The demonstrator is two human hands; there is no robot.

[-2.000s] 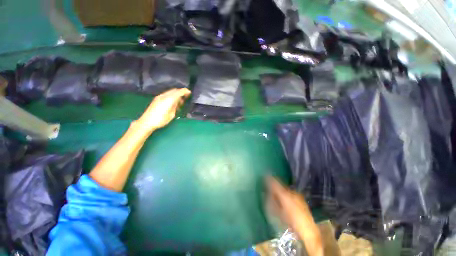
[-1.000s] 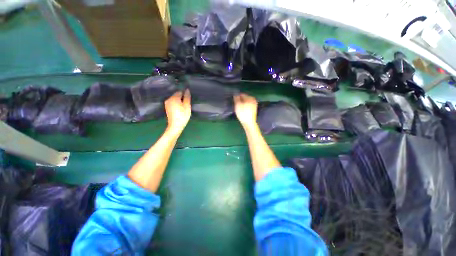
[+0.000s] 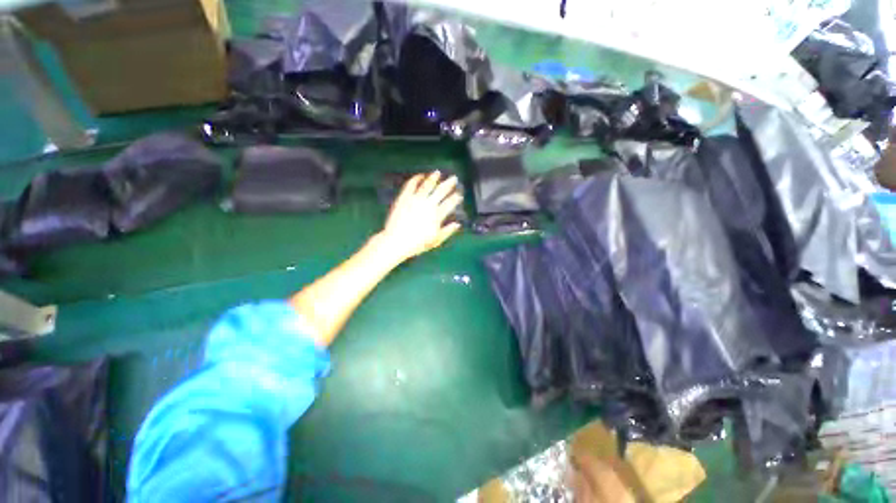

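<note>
My left hand [image 3: 422,214] reaches from the lower left over the packet row, fingers spread, palm down. It partly covers a small dark folded packet [image 3: 389,187]; whether it presses on it cannot be told. Left of it, a dark pillow-like packet [image 3: 285,179] lies flat by itself on the green lane. Just right of my hand stands a longer dark packet [image 3: 504,182] with a shiny lower end. My right hand is not in view.
Long dark bags [image 3: 653,285] overlap at right; another dark bag [image 3: 54,422] lies lower left. Glossy black bags [image 3: 339,79] and a brown carton [image 3: 142,59] stand beyond the lane. An open carton [image 3: 589,467] is at bottom. A grey bar [image 3: 25,316] juts in at left.
Both hands were at the sides of one packet; it is now released. My left hand has moved right to the neighbouring packet, and my right hand has left the picture. The view has turned right.
</note>
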